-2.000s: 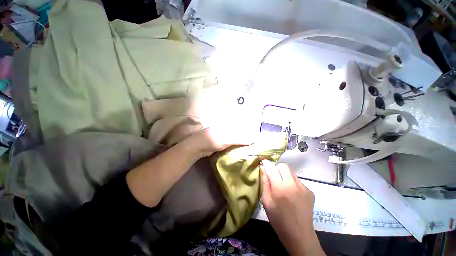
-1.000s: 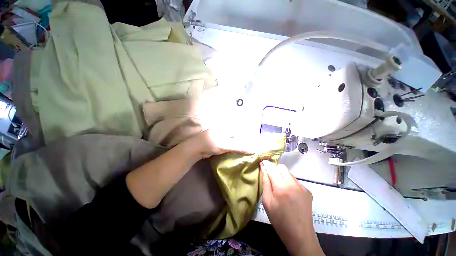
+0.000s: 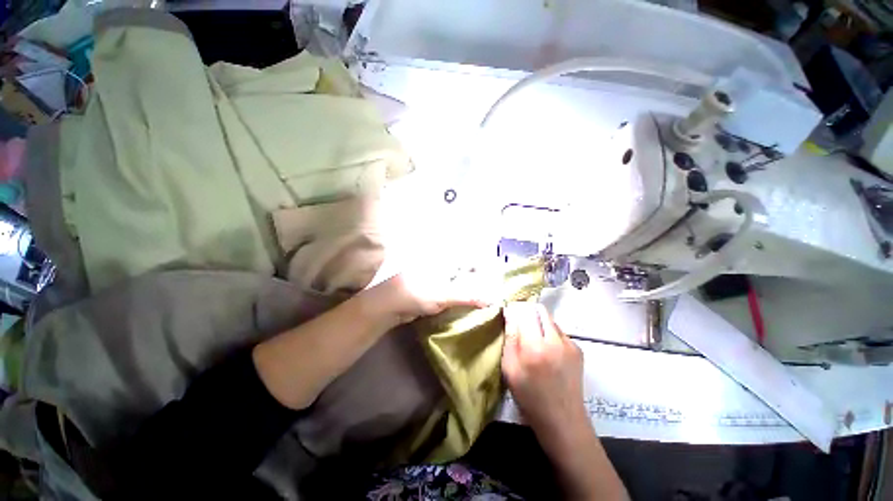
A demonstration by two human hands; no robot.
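The shiny olive lining piece [image 3: 468, 367] hangs from the machine bed down to my lap, its upper end by the presser foot [image 3: 551, 266]. My right hand [image 3: 541, 360] pinches the lining just below the foot. My left hand [image 3: 431, 294] lies on the cloth left of the needle, fingers washed out by the lamp glare; it holds the lining's upper left edge. The grey-brown shell fabric [image 3: 367, 382] lies under and around my left forearm. Whether the needle is in the cloth cannot be seen.
A pale green cloth heap [image 3: 147, 166] and a beige-tan panel [image 3: 328, 235] lie left of the machine. The white sewing machine arm [image 3: 783, 235] fills the right. A white strip [image 3: 749, 372] slants under it, beside a dark object with a red edge [image 3: 755, 315]. A printed ruler [image 3: 636, 411] runs along the front edge.
The view has shifted slightly, so the machine sits further left in the picture. My right hand has moved a little closer to my left hand, still pinching the lining.
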